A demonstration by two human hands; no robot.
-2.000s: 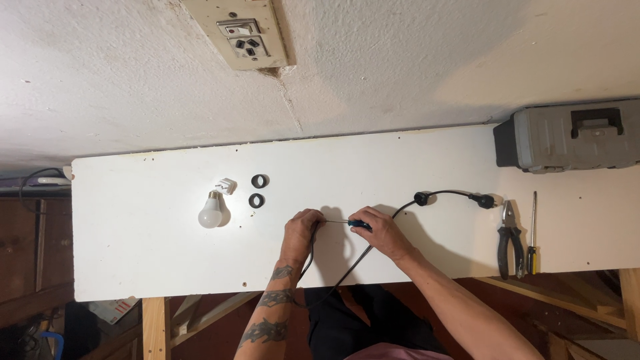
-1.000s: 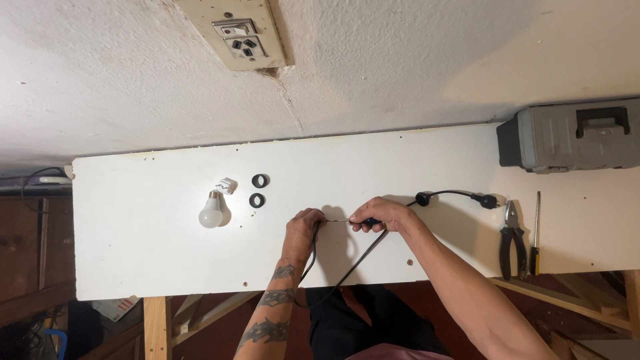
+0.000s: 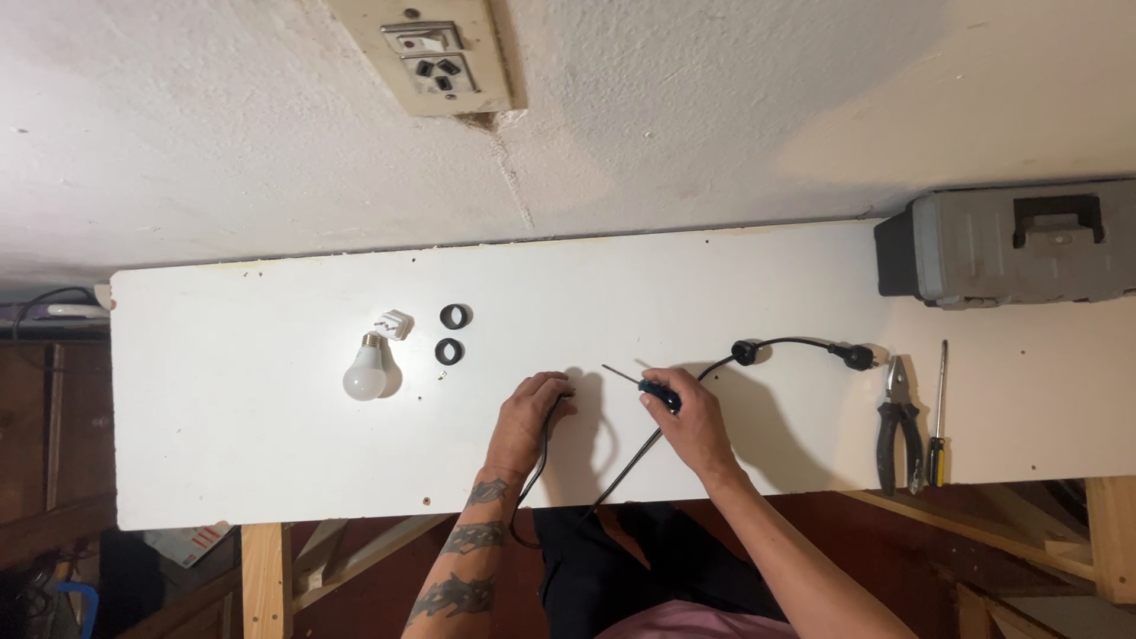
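Over the front half of the white board, my left hand [image 3: 531, 419] is closed on the end of a black electrical cable [image 3: 632, 463]; its fingers hide what lies at that end. The cable loops below the board's edge and rises behind my right hand to a round black fitting [image 3: 745, 352] and a black plug [image 3: 857, 357]. My right hand [image 3: 688, 408] grips a small screwdriver [image 3: 658, 393] by its dark handle, the thin shaft pointing up and left, apart from my left hand. To the left lie an LED bulb [image 3: 364, 374], a white plug adapter [image 3: 393, 325] and two black rings [image 3: 449, 352].
Pliers [image 3: 898, 426] and a yellow-and-black screwdriver [image 3: 939, 444] lie on the right of the board [image 3: 266, 444]. A grey toolbox [image 3: 1021, 257] stands at the back right. A wall outlet with a switch [image 3: 435, 58] is above the board's back edge.
The screwdriver's shaft, earlier level and reaching to my left hand, now slants upward, with its tip away from that hand. My left hand has stayed in about the same place.
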